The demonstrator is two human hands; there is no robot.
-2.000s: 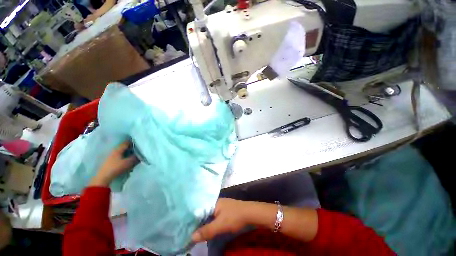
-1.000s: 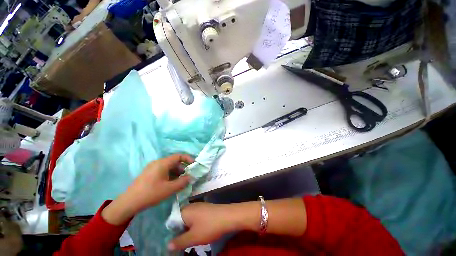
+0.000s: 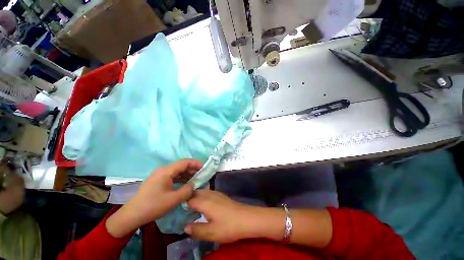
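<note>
The thin aqua garment piece [image 3: 152, 111] lies loosely over the left of the white sewing table, its far part beside the needle area. A narrow pale edging [image 3: 224, 144] runs from near the needle plate down to my hands. My left hand [image 3: 165, 190] pinches this edge at the table's front. My right hand [image 3: 216, 216] is just below and right of it, fingers on the lower end of the edge; cloth hangs beneath. The off-white sewing machine [image 3: 295, 15] stands above, its head cut off by the top edge. The exact needle contact is hidden.
Dark thread snips [image 3: 325, 108] and black-handled shears [image 3: 402, 104] lie right of the needle area. A red basket [image 3: 91, 89] is at the left. A dark checked cloth [image 3: 414, 30] hangs at the upper right. Aqua pieces [image 3: 422, 203] lie below the table's right edge. A person's hand shows at far left [image 3: 11, 190].
The view has shifted, so the machine sits higher and further right. My left hand moved from the cloth's left part to the edging beside my right hand. The cloth is spread flatter at left.
</note>
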